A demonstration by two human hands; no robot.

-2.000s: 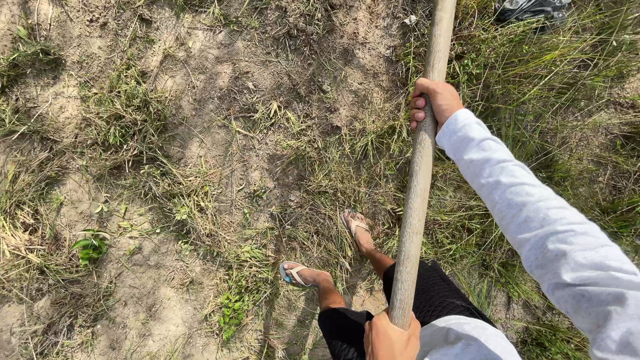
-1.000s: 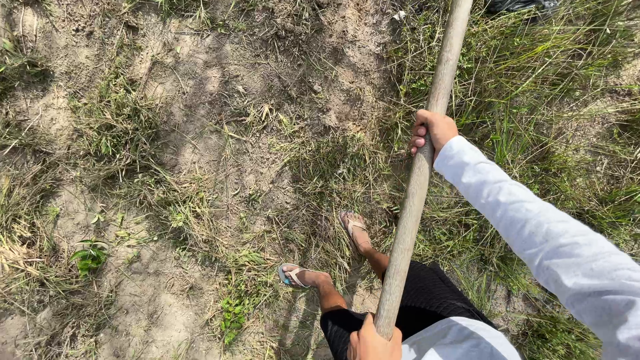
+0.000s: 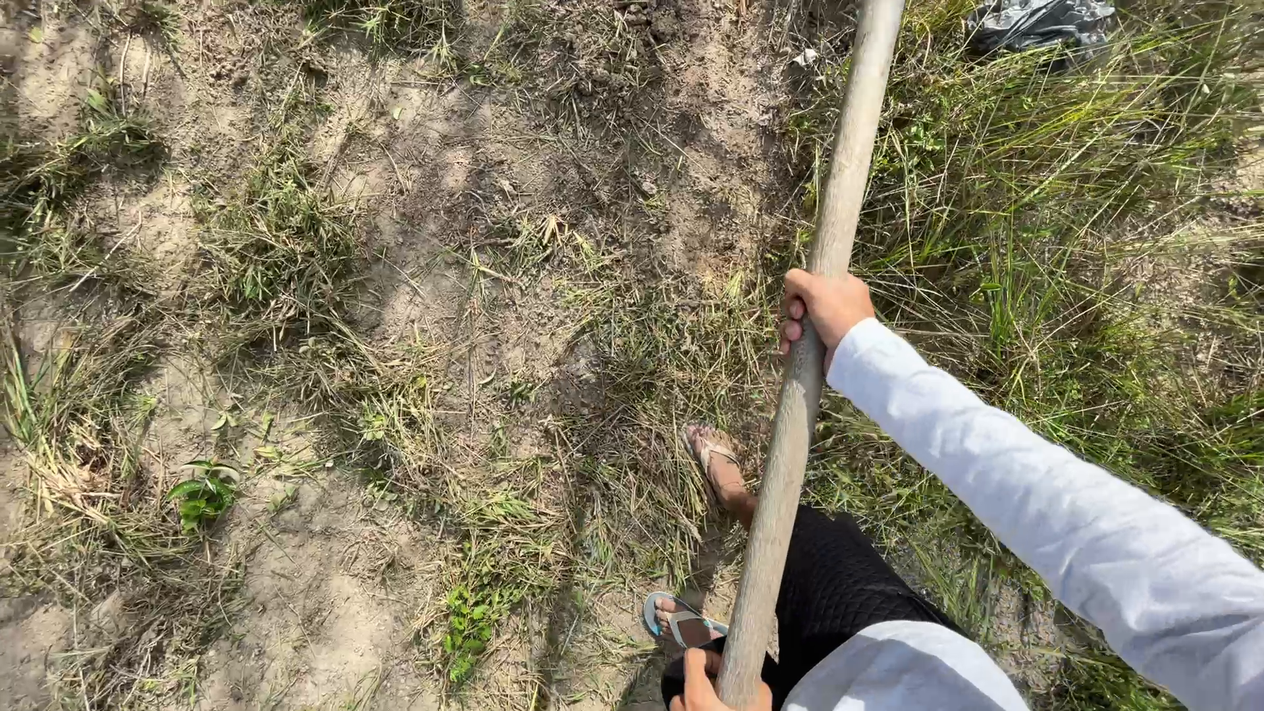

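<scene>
A long wooden pole runs slantwise from the top edge down to the bottom edge; both its ends are out of view. My right hand, in a white sleeve, is wrapped around the pole near mid-frame. Lower down, at the bottom edge, my left hand grips the pole and is partly cut off by the frame. Beneath the pole are my two feet in thong sandals, one foot beside the shaft and the other nearer the bottom.
Sandy soil with trampled, dry grass spreads across the left and middle. Taller green grass stands on the right. A dark plastic bag lies at the top right. A small leafy plant grows at the left.
My left hand and the pole's lower part have moved down and to the left in the view. The foot nearer the bottom has shifted back toward my body. Both hands keep their hold.
</scene>
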